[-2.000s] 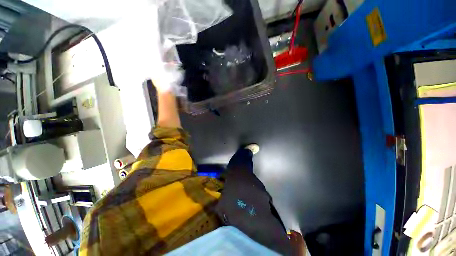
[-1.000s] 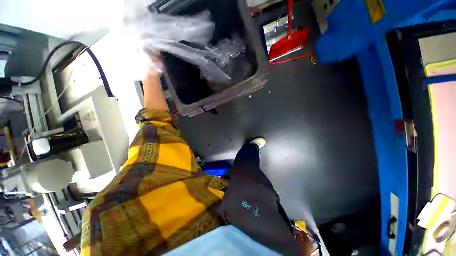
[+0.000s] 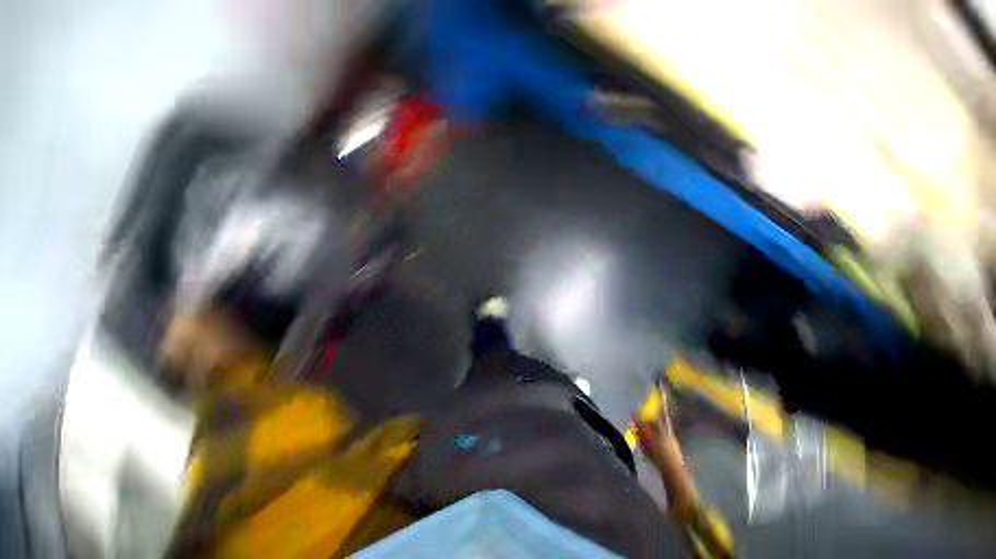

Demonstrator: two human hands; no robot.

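The whole view is strongly blurred. My left hand (image 3: 202, 339) is at the left, by the near side of a dark bin (image 3: 142, 235). Pale, crinkled clear plastic (image 3: 257, 235) shows in the bin beyond the hand; whether my fingers touch it cannot be told. My right hand (image 3: 649, 431) hangs low at the right, beside a yellow-edged grey thing (image 3: 726, 395) with shiny upright lines. Its fingers are too blurred to show a grip.
A red dustpan-like object (image 3: 413, 137) is at the upper middle. A blue machine frame (image 3: 699, 186) slants across the right, with a bright pale surface beyond. My shoe (image 3: 493, 308) is on the dark floor. A white surface is at the left.
The view has swung, so the bin and red object lie further left. My left hand is lower in view, and the plastic sits in the bin area. My right arm and the yellow-edged thing show more.
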